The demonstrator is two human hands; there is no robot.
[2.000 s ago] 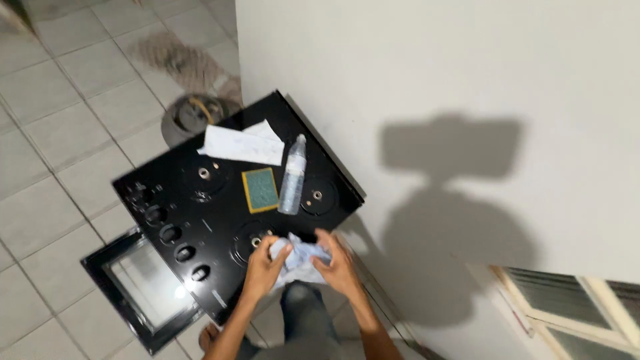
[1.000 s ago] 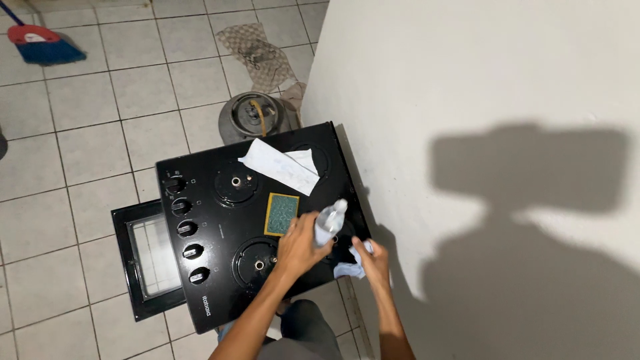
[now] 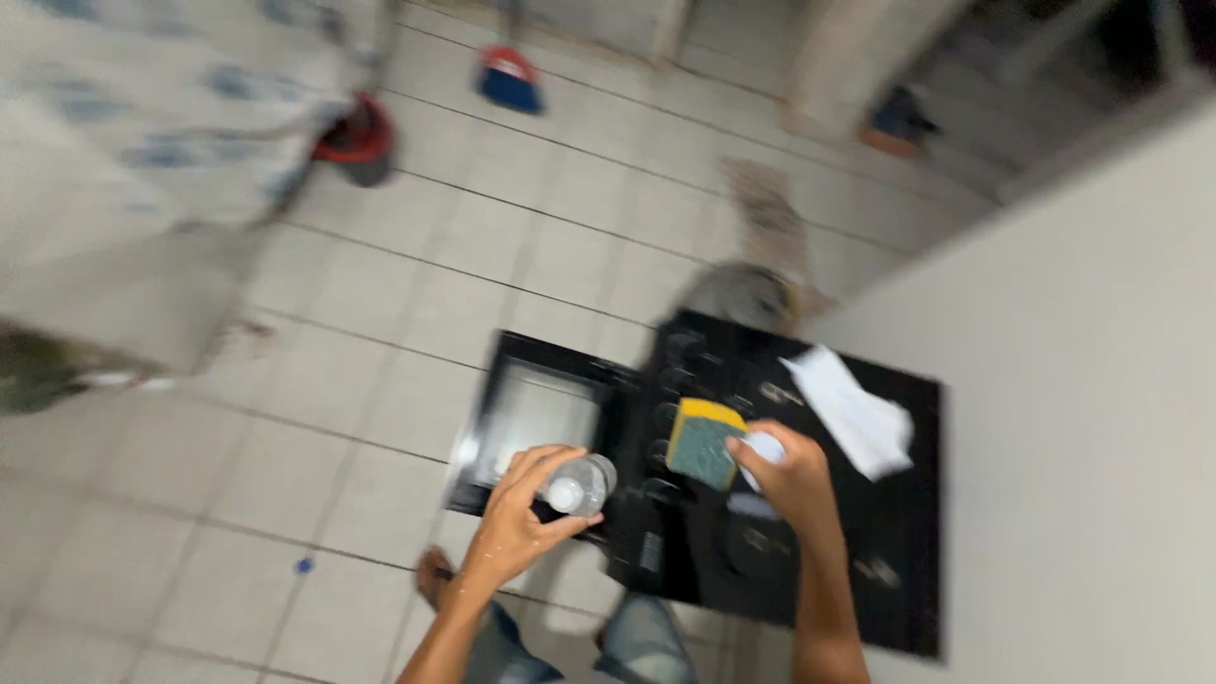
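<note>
My left hand (image 3: 532, 508) is closed around a clear plastic bottle (image 3: 584, 484) with a white cap, held by the open oven door (image 3: 541, 418). My right hand (image 3: 784, 465) grips a yellow and green scouring sponge (image 3: 705, 442) at its right edge, above the knob side of the black stove (image 3: 855, 532). A white and pale blue cloth (image 3: 765, 448) is bunched in the same hand. A white paper or cloth (image 3: 850, 413) lies on the far right part of the stove top. Blur hides fine detail.
A gas cylinder (image 3: 741, 290) stands behind the stove, near a brown patterned mat (image 3: 768, 209). The white wall (image 3: 1073, 399) runs along the right. A broom head (image 3: 510, 78) and a red-rimmed bucket (image 3: 366, 138) are farther off on the tiles. A patterned cover (image 3: 161, 123) hangs at upper left.
The view has swung left. The sponge, lying on the stove top in both earlier frames, is now in my right hand. My left hand has carried the bottle from above the stove toward the oven door.
</note>
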